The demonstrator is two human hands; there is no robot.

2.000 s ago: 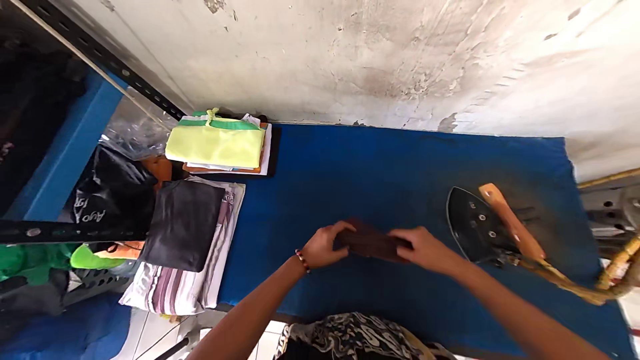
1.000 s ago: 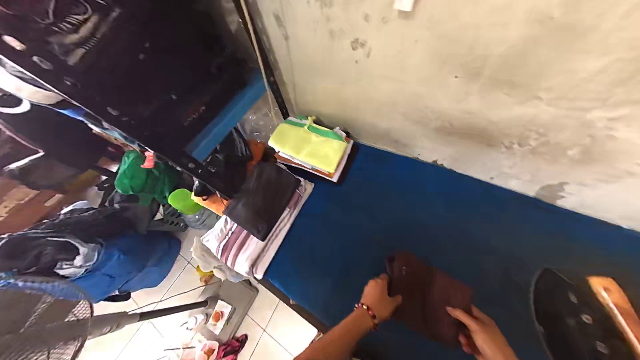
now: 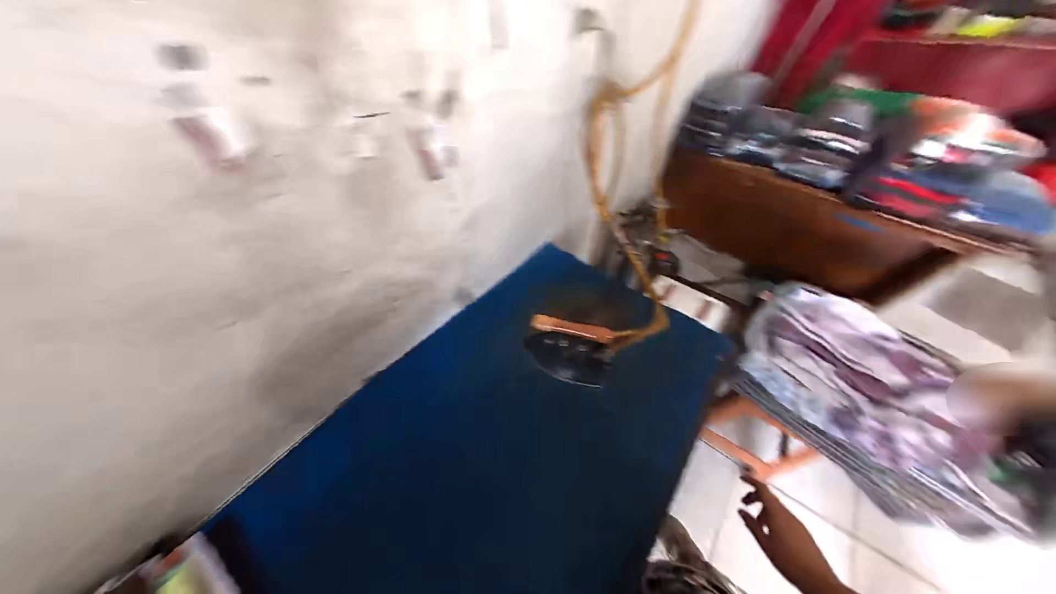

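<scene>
My right hand is off the right side of the blue-covered table, over the white tiled floor, fingers apart and nothing in it. Beyond it, to the upper right, lies a pile of purple and white patterned cloth on a low stand. An iron with a wooden handle rests on the far part of the blue cover, its yellowish cord rising along the wall. My left hand is out of view, and the dark brown cloth is not seen. The picture is blurred.
Clear-wrapped goods fill a brown wooden shelf at the upper right. The stained wall borders the table's left side. Part of a stack with yellow and green shows at the lower left corner. An orange leg frame stands under the cloth pile.
The view has swung far to the right. A second ago both hands held the dark brown cloth over the table; now my right hand is empty and beside the table, and my left hand is out of view.
</scene>
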